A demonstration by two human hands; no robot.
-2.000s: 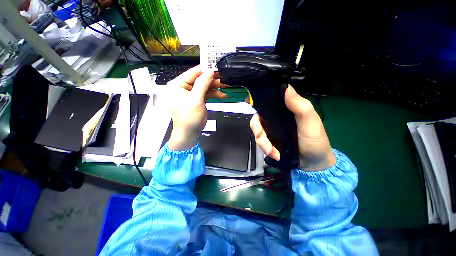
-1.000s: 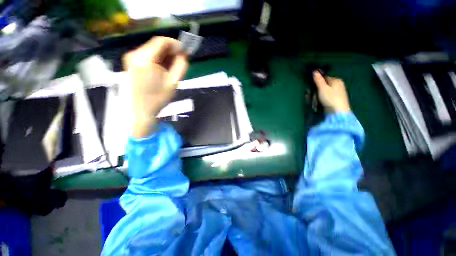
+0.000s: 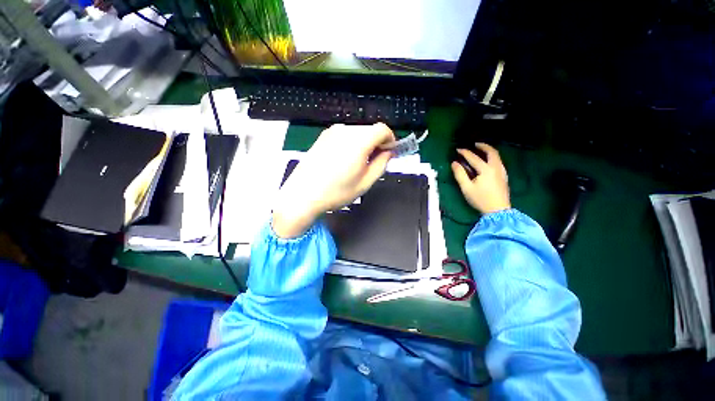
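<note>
My left hand [image 3: 333, 172] holds a small white barcode label [image 3: 407, 145] between its fingertips, above the black panel [image 3: 380, 223] that lies on white sheets. My right hand [image 3: 484, 182] rests over the small black mouse [image 3: 467, 165] on the green bench, its fingers on top and partly hiding it. The black barcode scanner [image 3: 572, 207] lies on the bench to the right of my right forearm.
Scissors [image 3: 455, 282] with red handles lie at the bench's front edge. A keyboard [image 3: 337, 106] sits below the monitor [image 3: 384, 31]. Black panels with papers [image 3: 102, 176] lie left, another stack [image 3: 680, 266] far right. A cable hangs across the left side. A blue bin [image 3: 179, 345] stands below.
My right hand has let go of the scanner, now on the bench, and has moved onto the mouse. My left hand has lowered from before the monitor, still holding the label.
</note>
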